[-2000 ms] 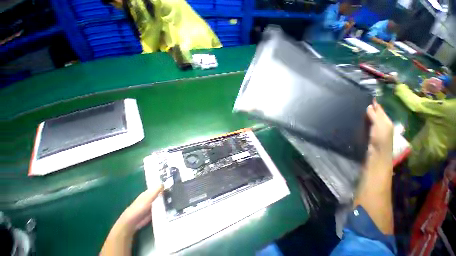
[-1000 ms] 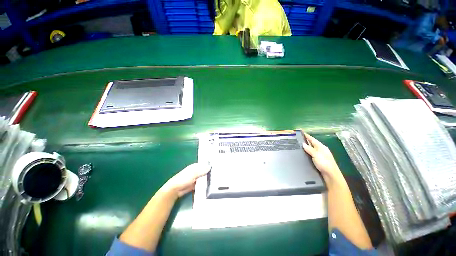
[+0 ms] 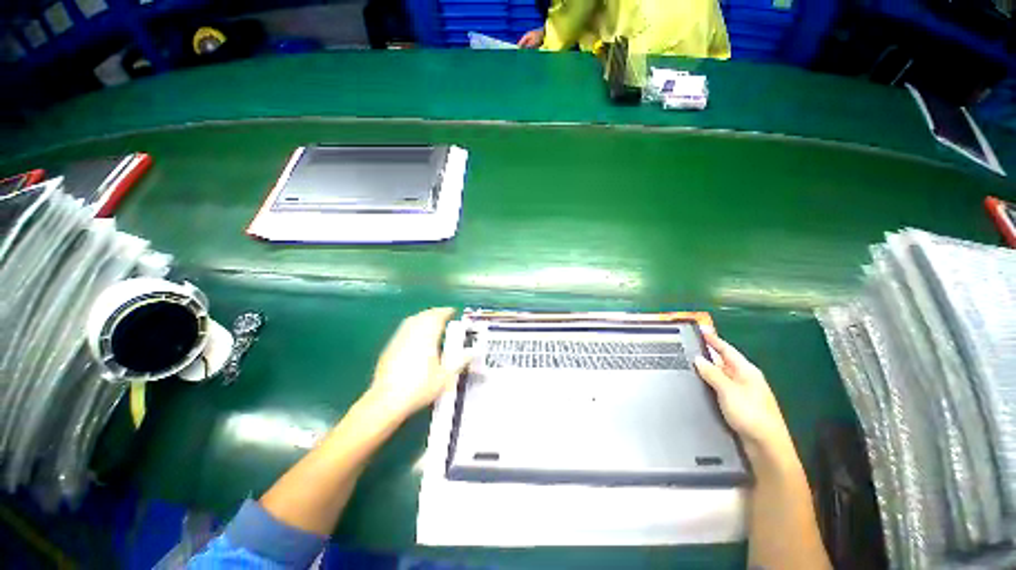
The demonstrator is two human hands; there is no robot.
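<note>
A grey bottom cover [image 3: 596,418] with a long vent grille and two rubber feet lies on the laptop unit in front of me, vents at the far side. A white foam sheet [image 3: 579,516] shows under it at the near and left sides, with a thin orange edge at the far side. My left hand [image 3: 418,362] is at the cover's upper left edge, fingers spread, thumb over the corner. My right hand [image 3: 741,392] is at the upper right edge, fingers around the side and thumb on top. The inside of the base is hidden.
Another laptop unit [image 3: 362,178] lies on a white sheet at the back left. Bagged covers [image 3: 947,390] are piled at right; clear bags [image 3: 67,323] stand at left beside a white ring [image 3: 150,334] and a silvery coil [image 3: 243,340]. A person in yellow [image 3: 646,25] is across the bench.
The cover, lifted in my right hand two seconds ago, now lies over the base. Since one second ago, my left hand has moved up the left edge. The view has shifted.
</note>
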